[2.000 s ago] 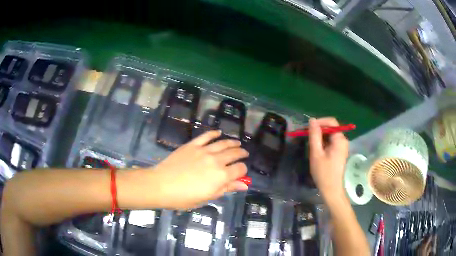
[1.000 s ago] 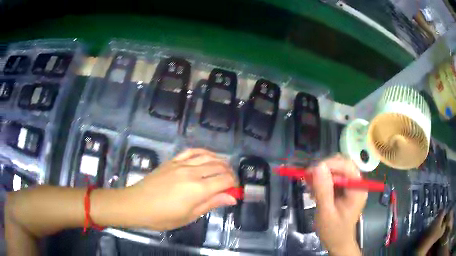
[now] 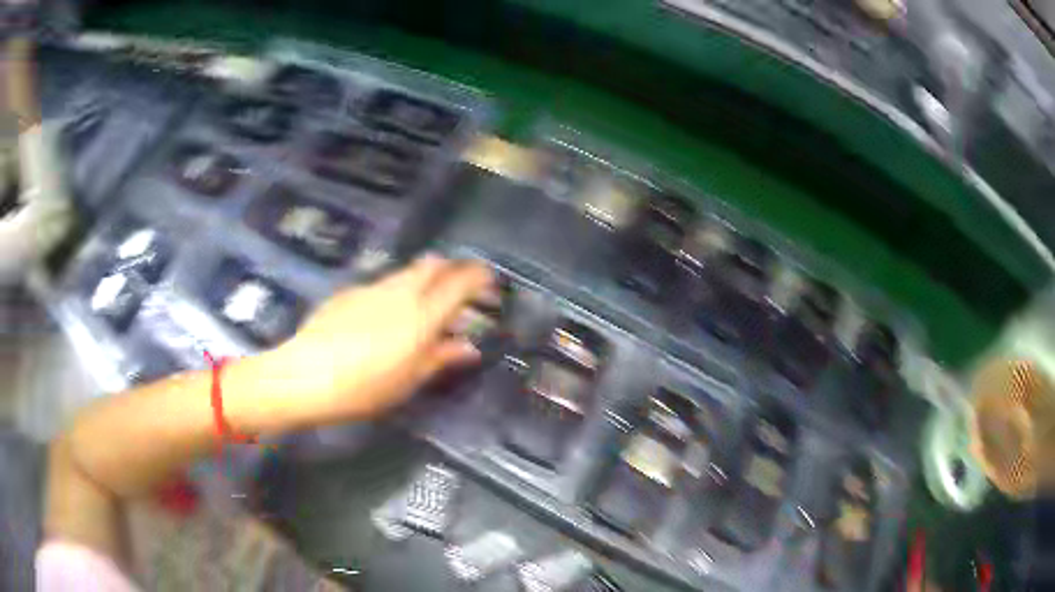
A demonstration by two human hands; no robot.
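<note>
My left hand (image 3: pixel 388 335), with a red string at the wrist, reaches over the left end of the clear blister tray (image 3: pixel 509 468). Its fingertips are at a dark phone there, mostly hidden by the hand; blur hides whether they grip it. Phone backs with pale middle patches lie in the front row, one beside my hand (image 3: pixel 558 387) and another to its right (image 3: pixel 650 457). More dark phones (image 3: pixel 740 289) lie in the back row. My right hand is out of the picture.
A second tray of phones, one near its front (image 3: pixel 249 303), stands to the left. The green belt (image 3: pixel 648 104) runs behind. Right are a fan (image 3: pixel 1009 428), a pale ring (image 3: pixel 956 468) and red sticks (image 3: pixel 916 564). Pale blocks (image 3: pixel 430 497) lie in front. Another person's arm (image 3: pixel 41 197) is far left.
The view has swung left and blurred. My left hand has moved to the tray's left end, and its red piece no longer shows. My right hand with the red pen has left the picture.
</note>
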